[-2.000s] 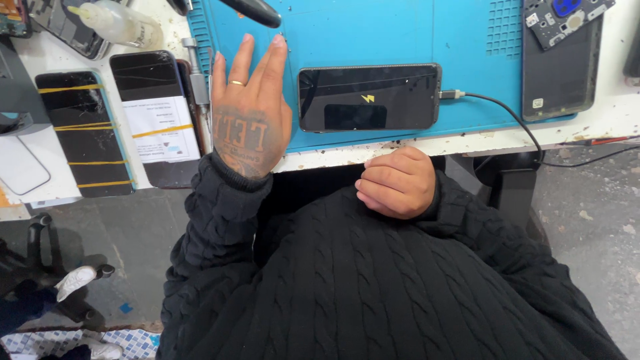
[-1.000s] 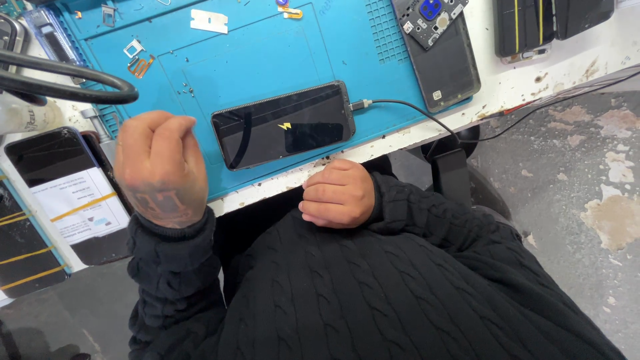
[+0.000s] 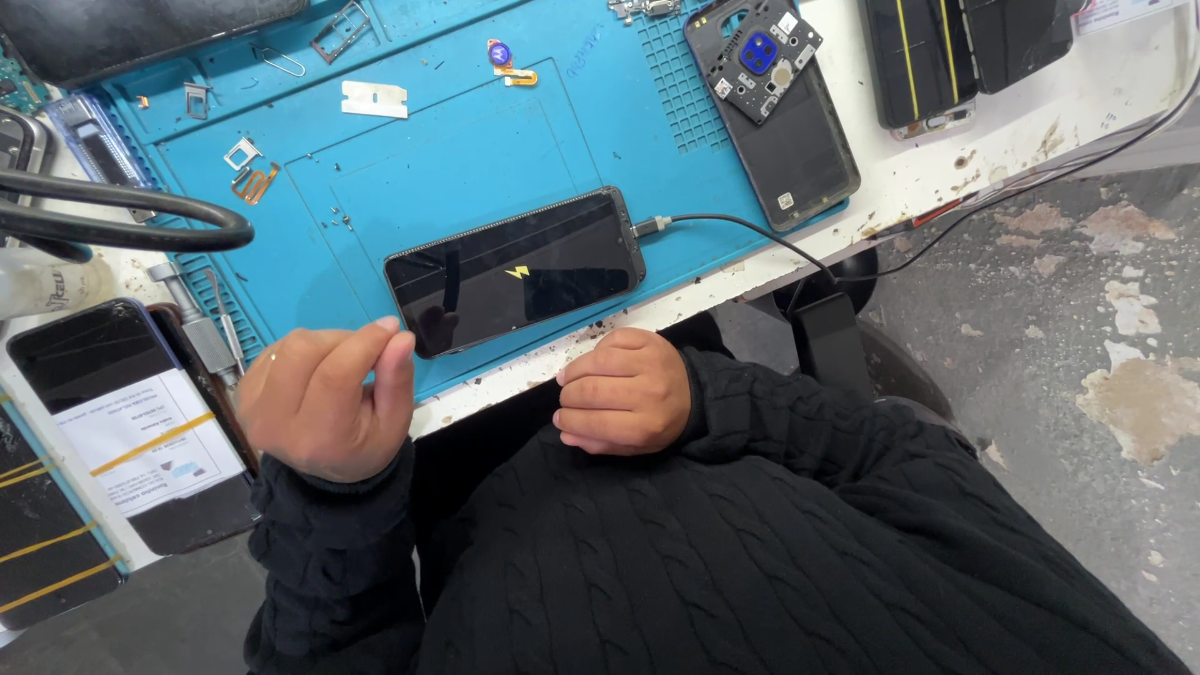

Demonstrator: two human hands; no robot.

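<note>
A smartphone (image 3: 516,272) lies screen up on a blue silicone repair mat (image 3: 450,150), a yellow lightning bolt lit on its dark screen. A black charging cable (image 3: 731,221) is plugged into its right end. My left hand (image 3: 328,398) is raised by the phone's lower left corner, fingers bent and thumb near the index fingertip; nothing shows between them. My right hand (image 3: 623,392) is curled closed at the table's front edge, below the phone, with nothing visible in it. Small screws (image 3: 337,221) lie on the mat up and left of the phone.
Phones with yellow bands (image 3: 155,441) lie at left, near a screwdriver-like metal tool (image 3: 199,323) and a black cable loop (image 3: 122,211). A metal blade (image 3: 374,99), flex cables (image 3: 255,183) and SIM trays (image 3: 343,32) are on the mat. A back cover (image 3: 797,159) bears a camera-cover part (image 3: 769,61).
My left hand, flat with spread fingers on the mat two seconds ago, has lifted and its fingers have bent. My right hand stays curled at the table edge. The view has shifted and turned.
</note>
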